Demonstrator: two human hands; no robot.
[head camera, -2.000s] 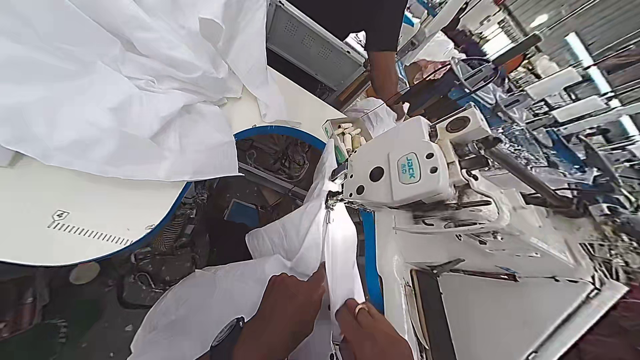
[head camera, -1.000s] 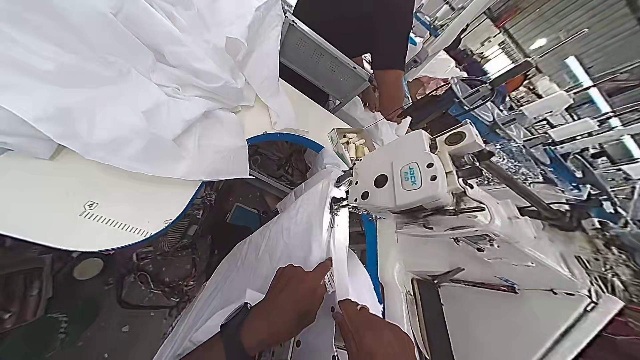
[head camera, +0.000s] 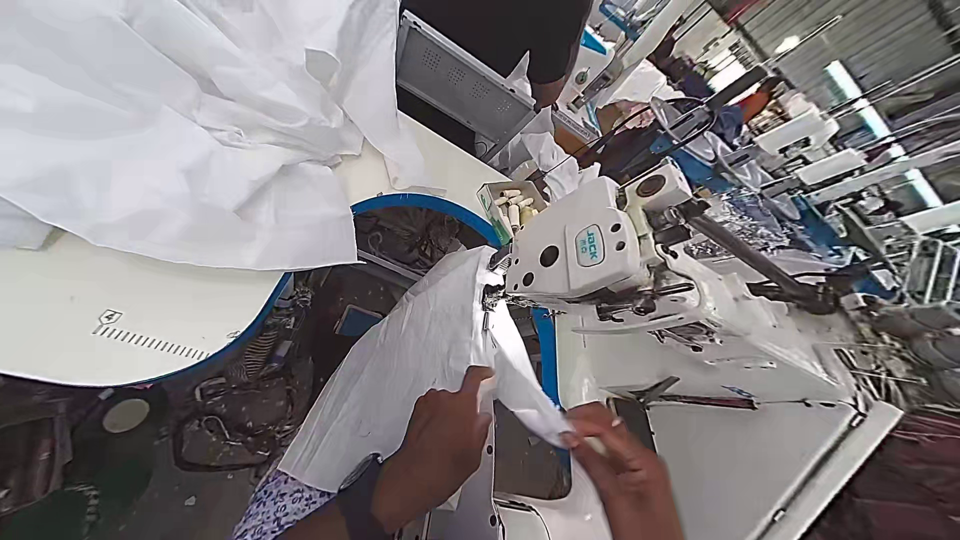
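A white Jack industrial sewing machine (head camera: 577, 244) stands at the centre, its needle area over the edge of a white fabric piece (head camera: 397, 375). My left hand (head camera: 446, 427), with a dark watch on the wrist, lies on that fabric just below the needle area, its index finger stretched along the edge. To the right, my right hand (head camera: 619, 457) pinches the end of a narrow white fabric strip (head camera: 521, 367) that runs up to the needle area. The strip and the larger piece spread apart below the needle.
More white fabric (head camera: 195, 135) is heaped on the cream table (head camera: 135, 300) at left, above a blue-edged cutout. A small box of thread spools (head camera: 514, 206) sits behind the machine head. A person's dark-sleeved arm (head camera: 555, 52) shows beyond, near a grey metal panel (head camera: 457, 75).
My right hand has moved right, away from my left, drawing the strip apart from the larger piece. The other person's hand near the spool box has moved back.
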